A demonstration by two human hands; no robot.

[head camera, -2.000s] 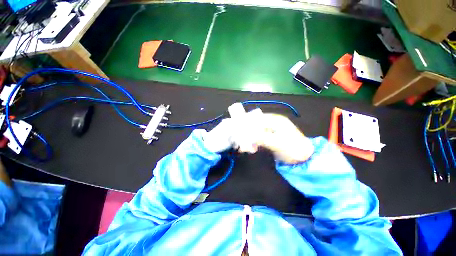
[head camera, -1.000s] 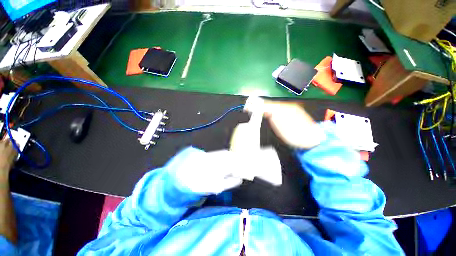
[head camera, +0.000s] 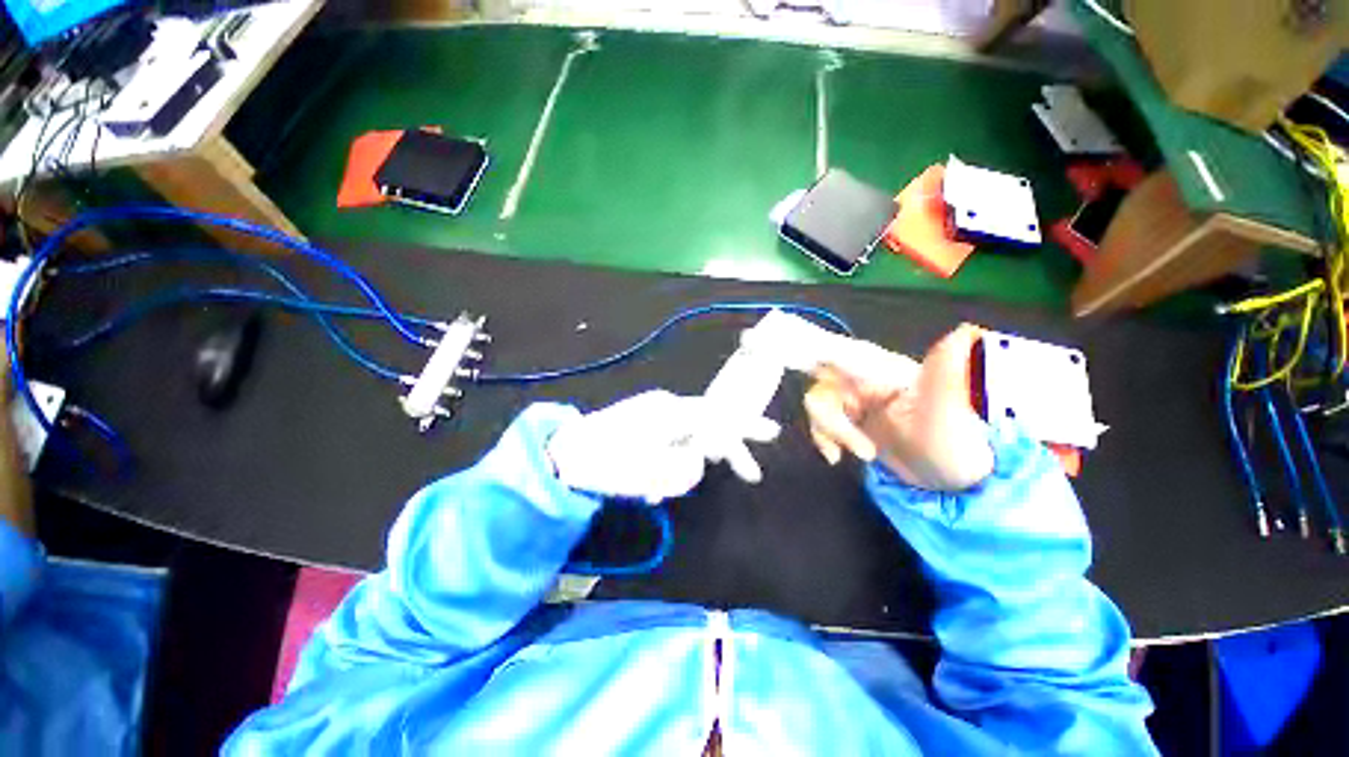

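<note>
My left hand (head camera: 636, 444), in a white glove, is at the centre over the black mat, with some fingers spread. A thin white piece (head camera: 758, 362), perhaps cloth or a glove part, rises from its fingers, bends and reaches across to my right hand (head camera: 920, 426). Glare hides where glove and piece meet. My right hand looks bare, its lower fingers bent and apart; its grip on the piece is unclear. Right of it, a white device unit (head camera: 1040, 388) with dark corner dots lies on an orange-red pad (head camera: 1068, 462), partly behind my right hand.
A silver splitter block (head camera: 444, 370) with blue cables (head camera: 592, 370) and a black mouse (head camera: 222, 362) are on the left. Black-topped units (head camera: 839, 222) and orange pads (head camera: 370, 166) lie on the green surface. Yellow and blue leads (head camera: 1284, 429) hang right. A neighbour's blue sleeve (head camera: 74, 651) is at left.
My hands have drawn apart from their close position two seconds ago, and the white piece now spans between them. The broad white flap by my left hand has gone from view. The view has shifted slightly.
</note>
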